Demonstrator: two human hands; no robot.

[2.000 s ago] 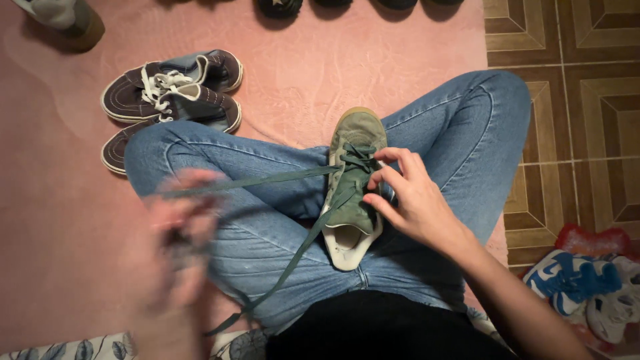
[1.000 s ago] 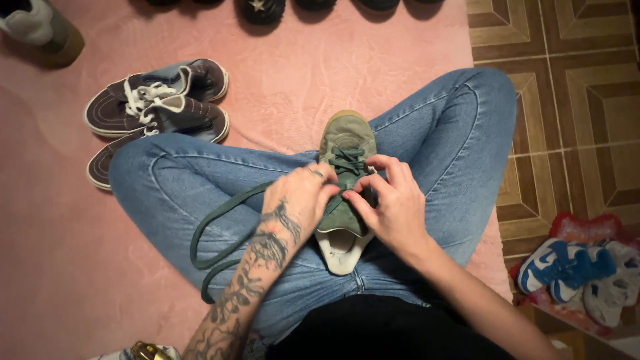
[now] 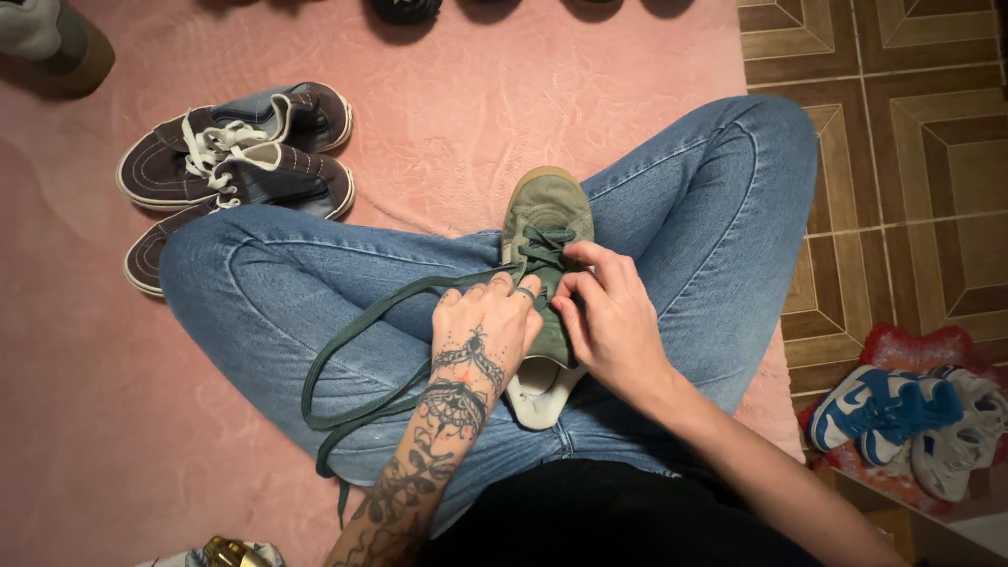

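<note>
A green suede sneaker with a gum sole lies between my crossed legs, toe pointing away and its pale heel toward me. My left hand, tattooed and with rings, is at the left side of the lacing, fingers curled at the dark green shoelace; its fingertips are partly hidden. From there the long lace loops left over my thigh. My right hand touches the right edge of the lacing and tongue, thumb and fingers bent; whether it pinches a lace cannot be told. The upper lace rows are crossed through the eyelets.
Dark brown and blue sneakers with white laces sit left of my knee on the pink blanket. Several dark shoes line the top edge. A grey shoe stands top left. Blue-and-white sneakers are at right by the tiled floor.
My left hand has come from the far left, where it was blurred with the lace stretched out, to the sneaker's lacing. The lace now hangs in slack loops. My right hand stays beside the lacing.
</note>
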